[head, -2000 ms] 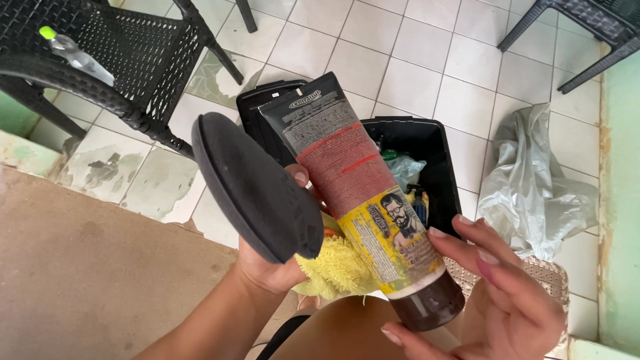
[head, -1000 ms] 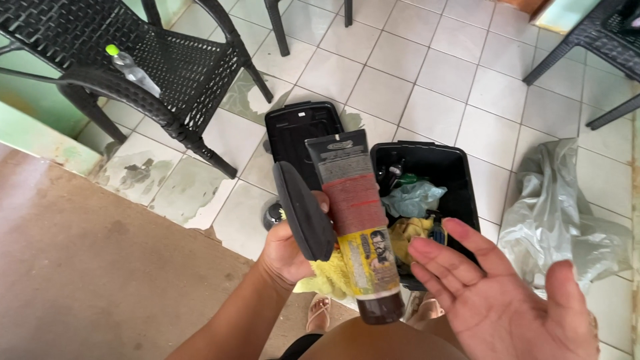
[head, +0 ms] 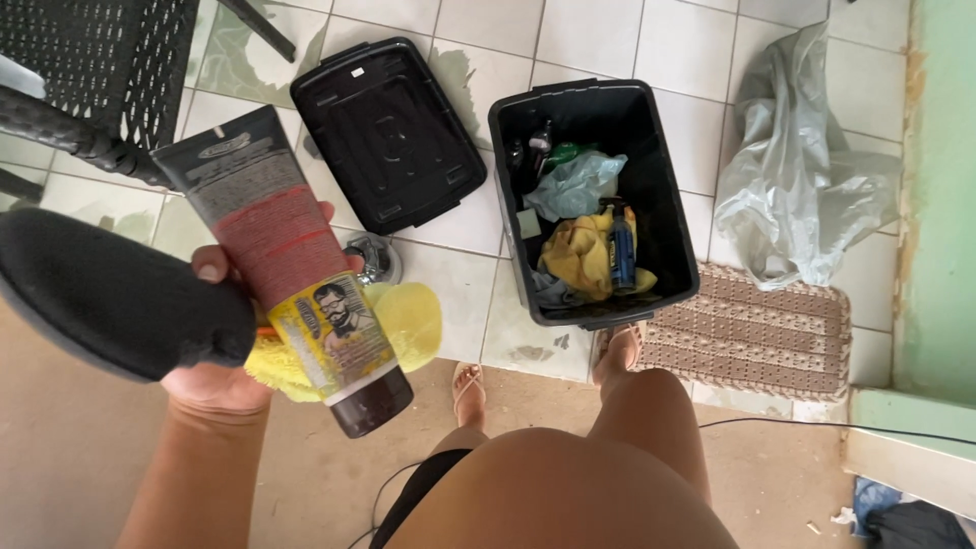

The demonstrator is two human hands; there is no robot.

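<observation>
My left hand point(head: 221, 381) grips several things at once: a squeeze tube point(head: 297, 267) with a dark cap pointing down, a black oval item point(head: 114, 297) that could be a brush or applicator, and a yellow fluffy cloth or mitt point(head: 412, 324) behind the tube. The tube has a black, red and yellow print with a drawn bearded figure. My right hand is out of view. Below stands a black plastic bin point(head: 675, 229), holding a dark spray bottle point(head: 621, 252), yellow cloths point(head: 576, 255), a bluish plastic bag point(head: 576, 187) and other bottles.
The bin's black lid point(head: 393, 137) lies on the tiles, left of the bin. A black woven chair point(head: 99, 69) stands upper left. A grey plastic bag point(head: 801, 175) and a woven mat point(head: 747, 335) lie at right, near the green wall point(head: 945, 191). A thin cable point(head: 831, 425) crosses the floor.
My right hand, beside the tube's cap two seconds ago and apart from it a second ago, has left the view. My left hand still holds the same things. The view has shifted.
</observation>
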